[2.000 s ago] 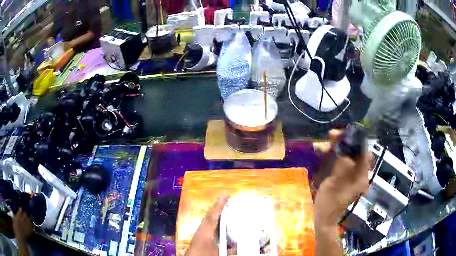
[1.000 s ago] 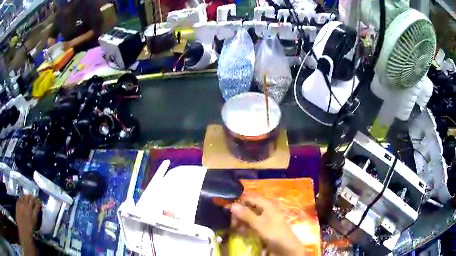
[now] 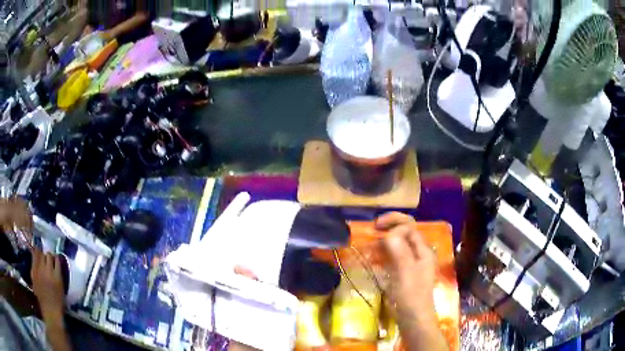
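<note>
A white camera housing with a bracket arm [image 3: 257, 236] lies tilted at lower centre, over the left part of the orange mat [image 3: 442, 240]. Its black head [image 3: 310, 271] faces right. A fingertip of my left hand [image 3: 245, 272] shows at the housing; the rest of that hand is hidden or cut off. Thin dark wires [image 3: 353, 277] run right of the black head. My right hand [image 3: 411, 271] is over the mat beside them, fingers bent and blurred; whether it grips a wire cannot be told. Yellow rounded pieces [image 3: 355, 315] lie below the head.
A pot with white contents [image 3: 369, 130] and a stick stands on a tan board [image 3: 315, 185] behind the mat. Silver-white boxes [image 3: 541, 250] and a hanging black cord [image 3: 488, 161] are right. Loose black parts [image 3: 89, 154] and another person's hand [image 3: 48, 277] are left.
The housing came in over the mat and now shows more of its black head. My right hand let go of the black driver, touched the head, then moved right, off it. The view shifted.
</note>
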